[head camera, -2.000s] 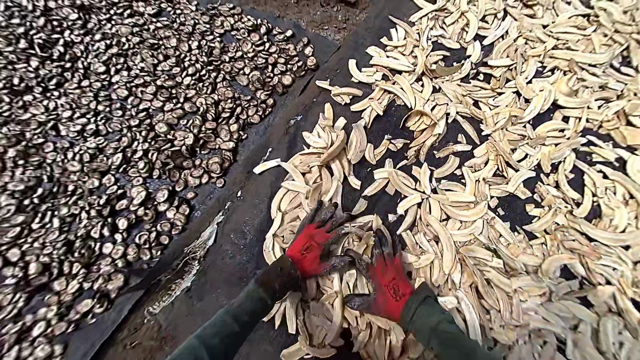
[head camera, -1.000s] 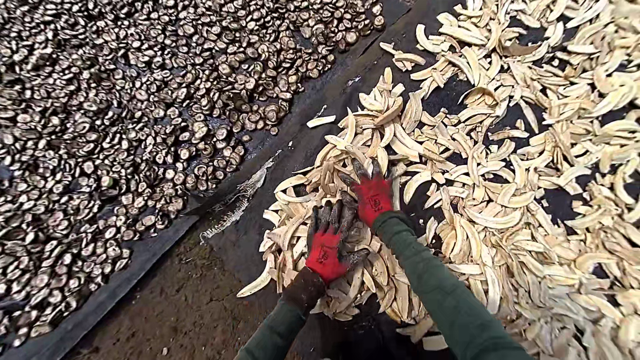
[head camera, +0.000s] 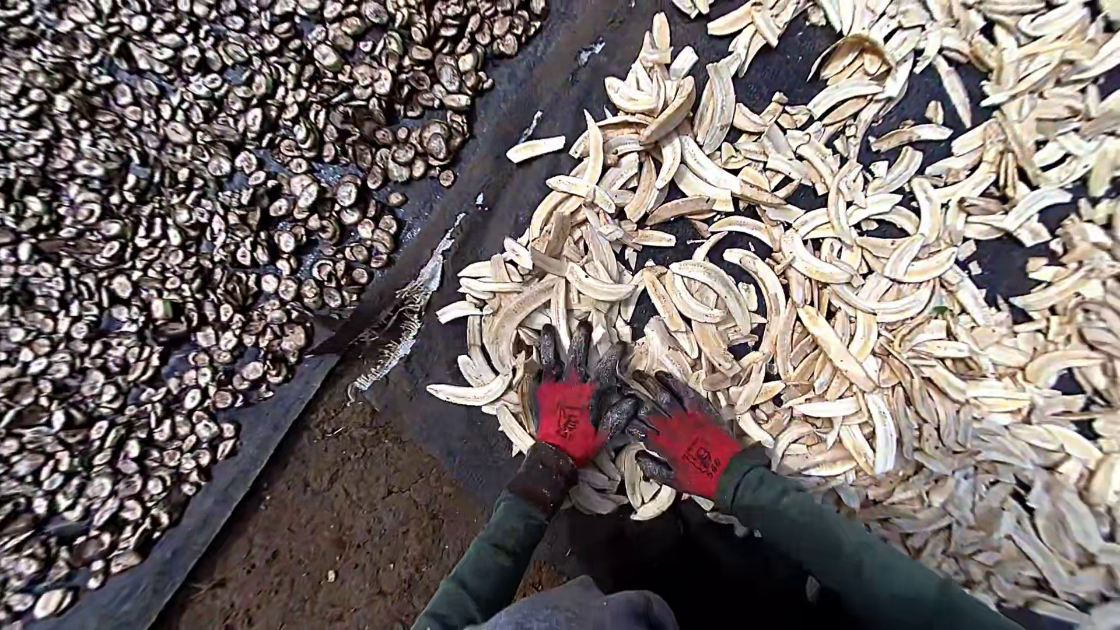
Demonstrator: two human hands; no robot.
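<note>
Pale, curved dried slices, probably banana or plantain [head camera: 814, 254], lie in a loose spread over black sheeting. My left hand [head camera: 577, 402], in a red glove with dark fingers, rests palm down on the near left edge of the pile, its fingers apart and pointing away from me. Just right of it, my right hand [head camera: 687, 437], gloved the same way, lies on the slices with its fingers angled up and left. The two hands are close together. Neither is seen closed on a slice; what lies beneath the palms is hidden.
Small round dark-rimmed dried slices [head camera: 175, 219] cover another black sheet [head camera: 236, 516] on the left. Bare brown soil [head camera: 332, 525] shows between the sheets at the bottom. A frayed, torn patch [head camera: 407, 328] marks the sheeting left of my hands. One pale slice [head camera: 535, 149] lies apart from the pile.
My right hand has come back toward me from farther up the pile and now lies beside my left hand. Both hands remain on the pale slices.
</note>
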